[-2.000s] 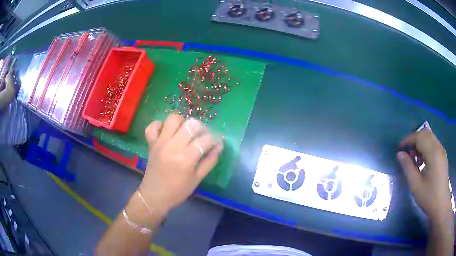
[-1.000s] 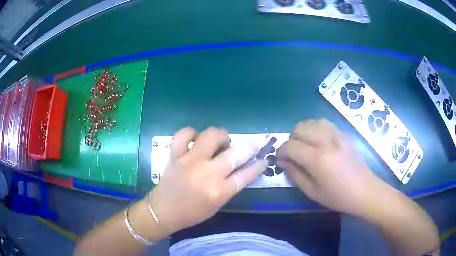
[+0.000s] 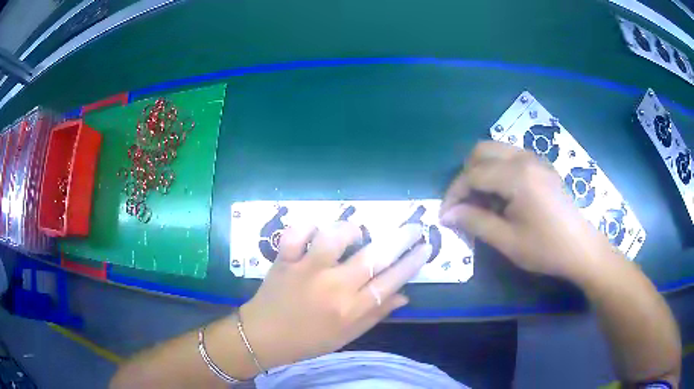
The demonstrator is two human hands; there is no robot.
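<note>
A silver three-station plate (image 3: 251, 262) lies flat in front of me, its dark cutouts in a row. My left hand (image 3: 327, 292) lies over the plate, fingers spread across its middle and right stations; whitish covers show on some fingers. A copper ring shows at the left station beside my fingertips. My right hand (image 3: 510, 209) is above the plate's right end, thumb and fingertips close together; I cannot tell if anything is between them. Loose copper rings (image 3: 156, 144) lie on the light green mat (image 3: 190, 190) at the left.
A second plate (image 3: 563, 163) lies slanted behind my right hand. Another (image 3: 662, 131) lies at the right edge, and one more (image 3: 658, 49) at the upper right. A red bin (image 3: 84, 178) and clear trays (image 3: 19, 182) stand at far left. A blue stool (image 3: 38, 292) is below the bench edge.
The plate at the top has moved right. My right hand has lifted up and right from the plate's right station. My left hand has shifted slightly right and down, uncovering the left station.
</note>
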